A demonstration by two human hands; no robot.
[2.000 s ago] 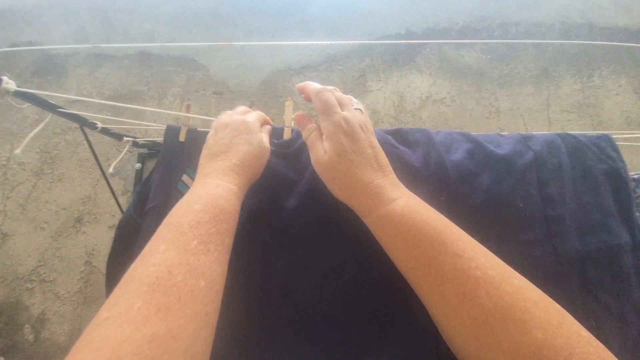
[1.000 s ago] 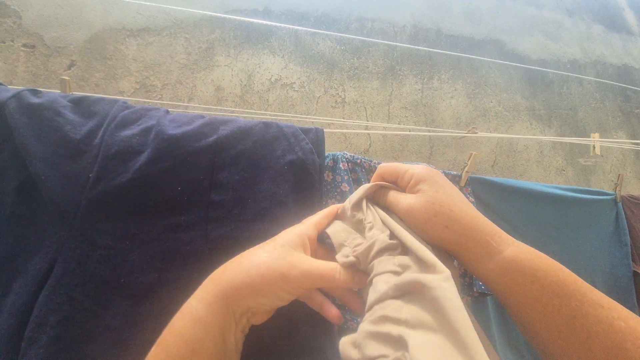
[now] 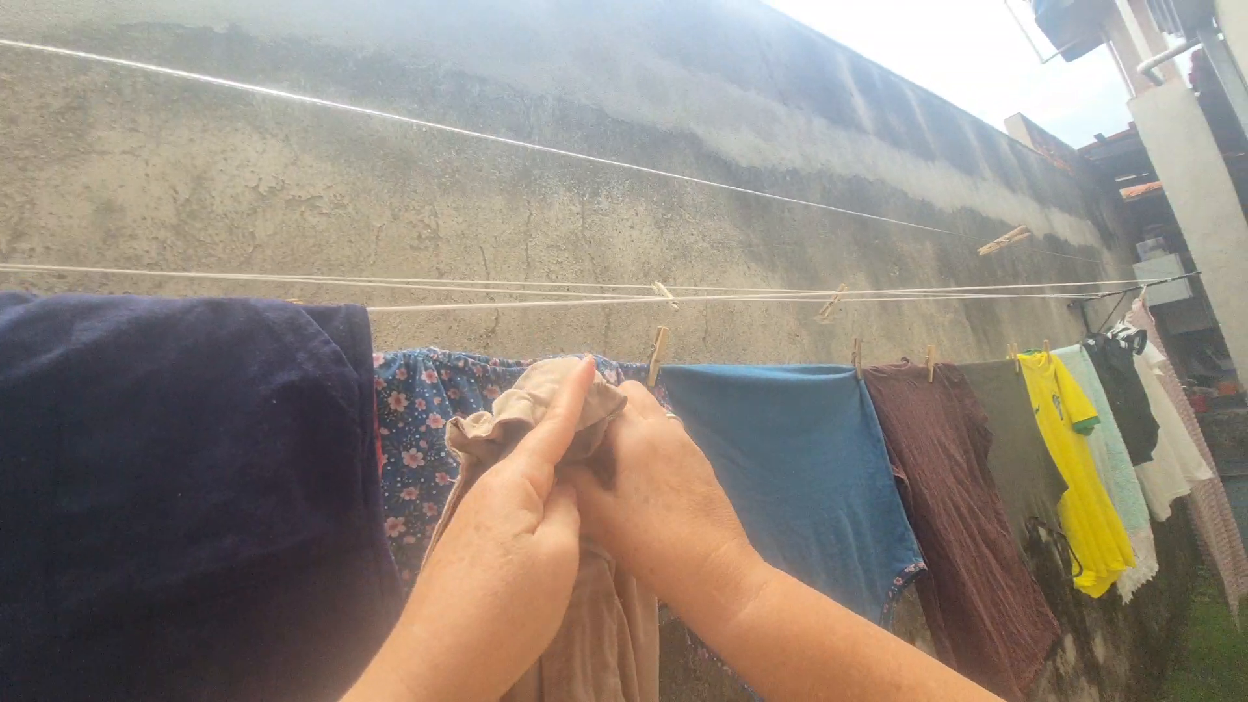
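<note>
Both hands grip a beige cloth garment [image 3: 604,624] near its gathered top edge, in front of the clothesline. My left hand [image 3: 517,526] has its index finger lying up along the bunched fabric. My right hand [image 3: 663,478], wearing a ring, holds the same bunch from the right, its fingertips hidden in the folds. Behind the hands hangs a blue floral garment [image 3: 414,429]. A navy cloth [image 3: 185,468] hangs at the left, and a blue cloth [image 3: 780,439] hangs right of my hands. A wooden clothespin [image 3: 658,354] stands upright at the top edge between the floral and blue pieces.
Farther right hang a maroon garment [image 3: 951,487], a yellow shirt [image 3: 1077,478] and several others. White lines [image 3: 507,292] carry more wooden clothespins [image 3: 832,303], and a single line [image 3: 585,166] runs higher. A weathered wall [image 3: 390,185] stands behind them.
Two seconds ago both hands were at a clothespin on the navy cloth; one second ago they held the beige garment. Its top is now more bunched between them. The view has swung right.
</note>
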